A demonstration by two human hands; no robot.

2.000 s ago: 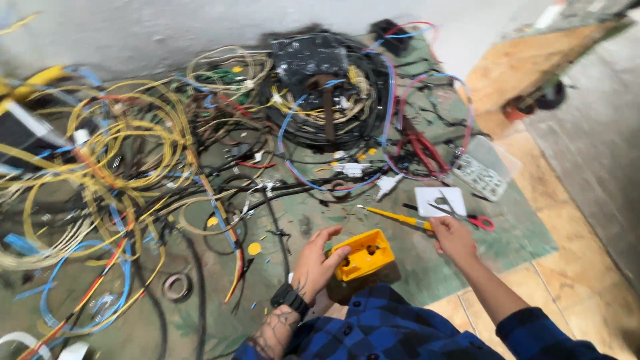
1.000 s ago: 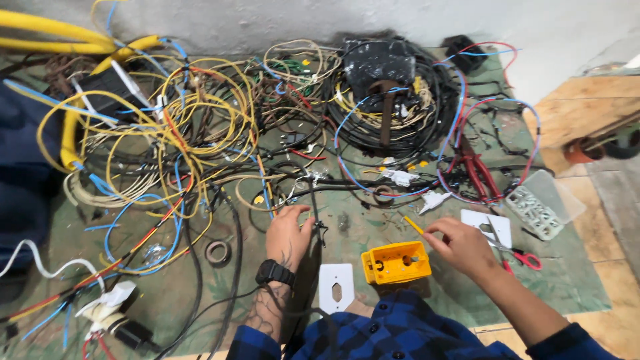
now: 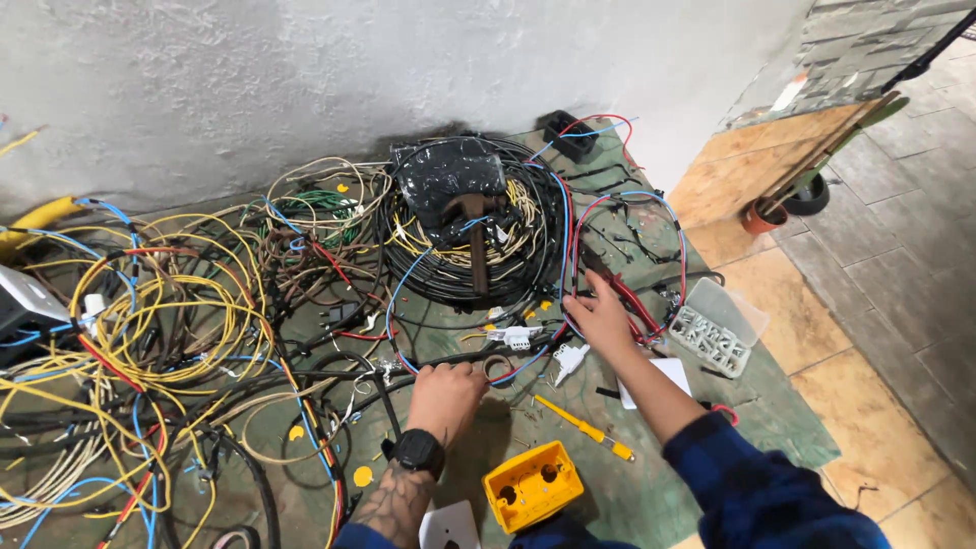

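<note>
My left hand (image 3: 448,398), with a black watch on the wrist, rests knuckles up at the blue and red wires beside a small tape roll (image 3: 497,368); its fingertips are hidden. My right hand (image 3: 598,313) reaches to the blue and red wire loop (image 3: 627,194), its thumb and finger at the wires beside red-handled pliers (image 3: 634,301). Whether either hand grips the wires is unclear. Between the arms lie a yellow screwdriver (image 3: 583,427) and an open yellow electrical box (image 3: 532,486). White connectors (image 3: 515,336) lie between the hands.
A black cable coil (image 3: 465,290) with a hammer (image 3: 477,252) on it stands by the wall. Tangled yellow wires (image 3: 206,305) spread to the left. At right are a clear case of small hardware (image 3: 709,335) and a white plate (image 3: 656,383). Potted plants (image 3: 765,216) stand beyond.
The yellow screwdriver, held in my right hand before, now lies on the cloth. Both hands have moved forward to the blue and red wires. The view has shifted.
</note>
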